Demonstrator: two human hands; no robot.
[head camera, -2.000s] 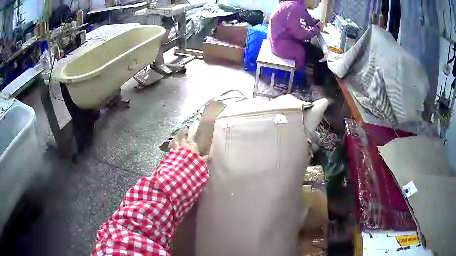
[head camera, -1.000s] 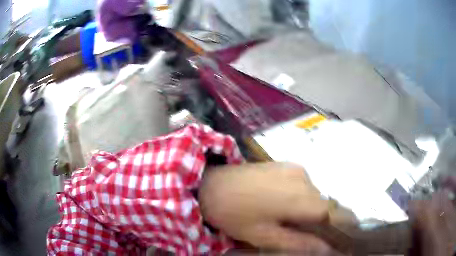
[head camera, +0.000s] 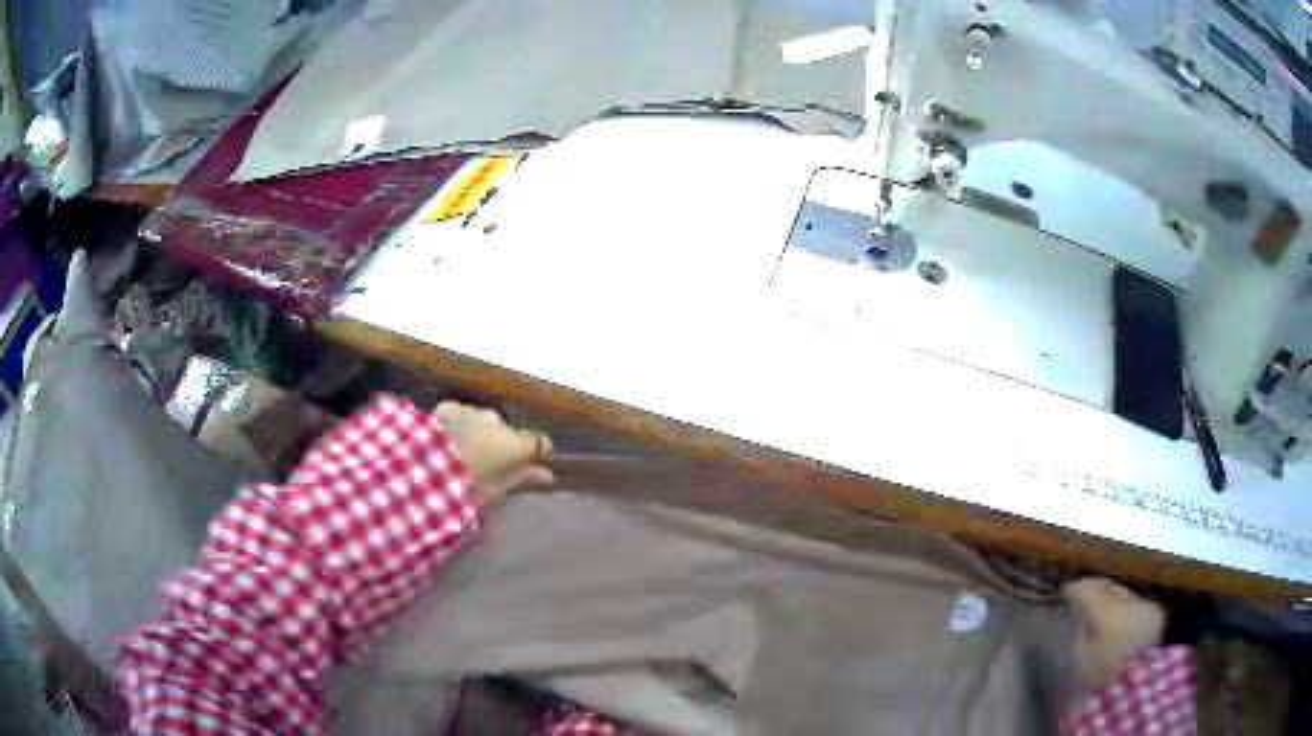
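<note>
A beige garment panel (head camera: 806, 611) with a small white round sticker (head camera: 967, 614) hangs in front of the table's front edge, below the white machine table. My left hand (head camera: 497, 449) grips its upper left edge. My right hand (head camera: 1115, 626) grips its upper right end, near the sticker. Both sleeves are red-and-white checked. The panel's lower part is cut off by the frame. The sewing machine's needle area (head camera: 885, 237) stands over the table beyond the panel, with no cloth under it.
A black smartphone (head camera: 1148, 352) and dark snips (head camera: 1203, 439) lie on the machine bed at right. Ruler marks run along the front edge. Maroon plastic-wrapped material (head camera: 331, 223) lies at left. Beige cloth (head camera: 576, 72) covers the back. More beige cloth (head camera: 108, 460) hangs at lower left.
The view has swung right from the stacked cloth and seated person to the machine table. Both hands now hold a beige panel between them; a second ago the hands were blurred over the table.
</note>
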